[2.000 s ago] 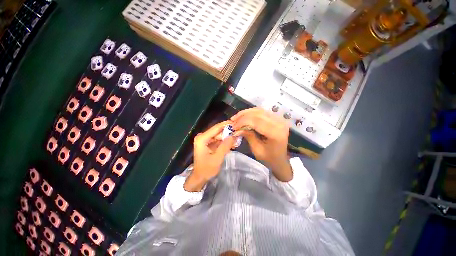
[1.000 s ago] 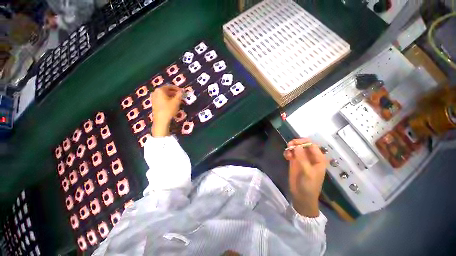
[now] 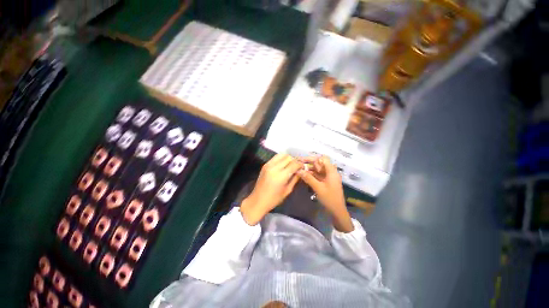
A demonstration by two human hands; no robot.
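My left hand (image 3: 277, 181) and my right hand (image 3: 327, 186) meet fingertip to fingertip in front of my body. Between them is a small pale housing (image 3: 306, 168), mostly hidden by the fingers and blurred. A shiny tip of a thin tool (image 3: 313, 197) shows below my right hand; the rest is hidden. To the left lies a black parts tray (image 3: 133, 201), with white housings (image 3: 177, 163) in its upper part and reddish unfinished housings (image 3: 137, 247) in its lower part.
A stacked white sheet with slots (image 3: 214, 72) lies ahead. The white press base (image 3: 301, 114) stands at right, with orange-brown nests (image 3: 365, 123) and a brass-coloured press head (image 3: 421, 39). Another tray of reddish housings (image 3: 58, 281) is lower left. Grey floor is at right.
My left hand has come back from the tray to my right hand. Compared with the oldest frame, the tray has one more white housing and one reddish housing fewer. The view has shifted.
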